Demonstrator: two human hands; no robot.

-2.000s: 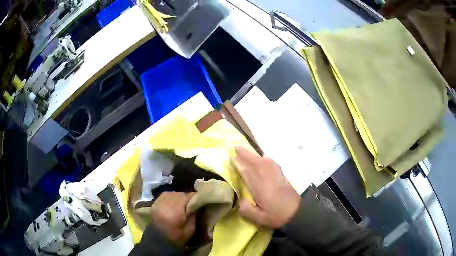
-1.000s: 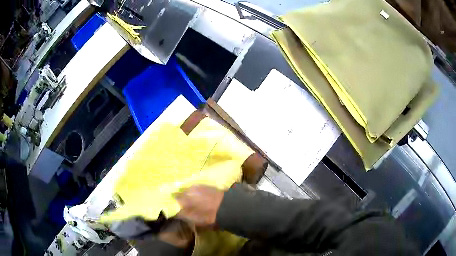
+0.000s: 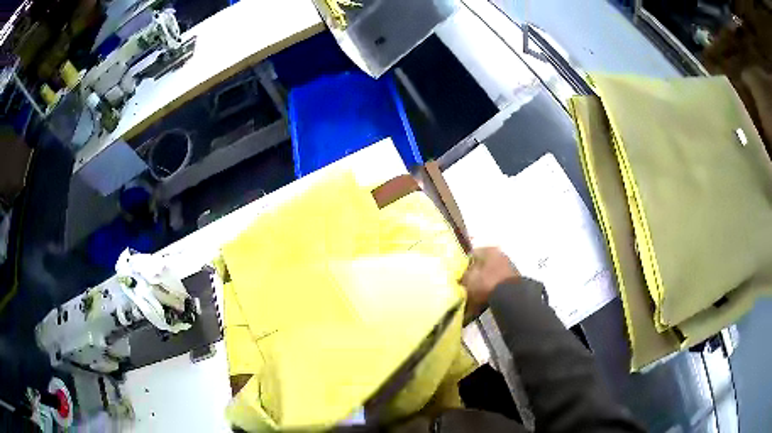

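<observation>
A large bag body point(image 3: 339, 279), bright yellow face outward, lies over the white machine table in front of me. A dark opening edge runs along its lower right side, and a brown tab point(image 3: 395, 191) shows at its top. My right hand point(image 3: 489, 277) is at its right edge, with the fingers closed on the fabric; the fingertips are partly hidden. My left hand is not visible; the yellow fabric or the frame's lower edge hides it.
A sewing machine point(image 3: 114, 317) stands at the left. A blue bin point(image 3: 351, 123) is behind the table. White sheets point(image 3: 546, 232) lie right of the yellow piece. Folded tan pieces with yellow edges point(image 3: 694, 194) lie further right, beside the pale belt. Yellow strips point(image 3: 339, 12) are at the top.
The yellow piece, earlier bunched open around my hands, is now spread broader and flatter. My right hand has moved to its right edge. My left hand has gone from sight. The view has shifted.
</observation>
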